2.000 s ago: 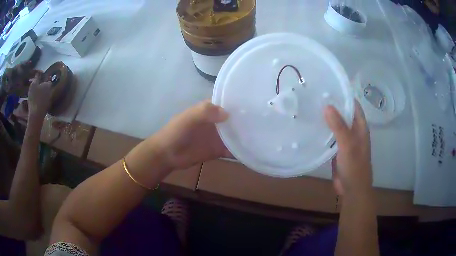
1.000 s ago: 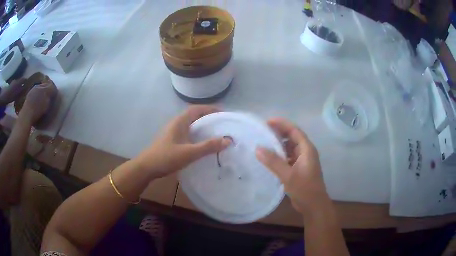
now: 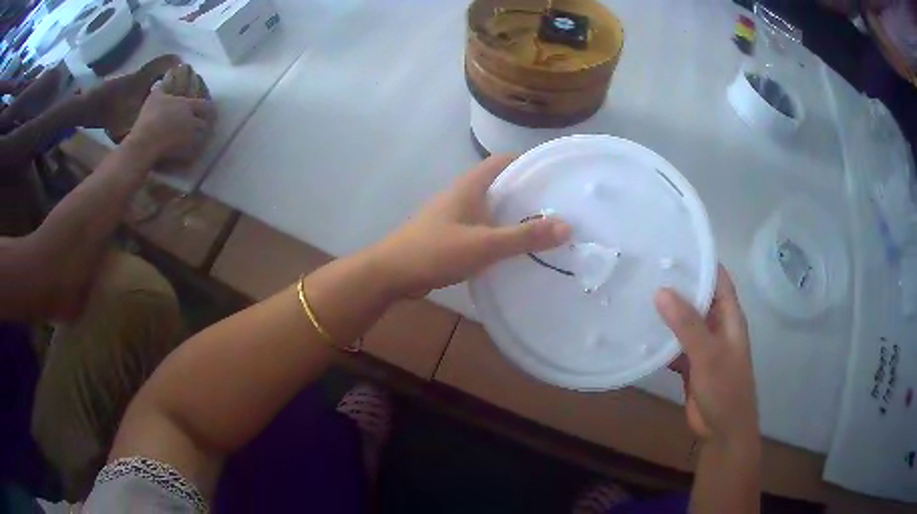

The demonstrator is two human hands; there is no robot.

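A round white housing (image 3: 623,341) is held up over the table's front edge, its flat face with small raised pegs towards me. A thin dark lead wire (image 3: 548,263) curves beside the raised middle part. My left hand (image 3: 452,236) grips the housing at its upper left, with the thumb on the face near the wire's end. My right hand (image 3: 712,346) grips the lower right rim, thumb on the face. The fingers behind the housing are hidden.
Stacked wood-grain shells (image 3: 538,85) with a black cooling fan (image 3: 564,28) stand behind the housing. A translucent small-parts bowl (image 3: 794,263) is at right, a second parts bowl (image 3: 766,102) beyond it. A product box (image 3: 229,28) and another person's hand (image 3: 173,120) are at left.
The housing was turned in my hands, so its wire now lies to the left of the middle. My left thumb moved from the rim onto the face near the wire. The view also shifted.
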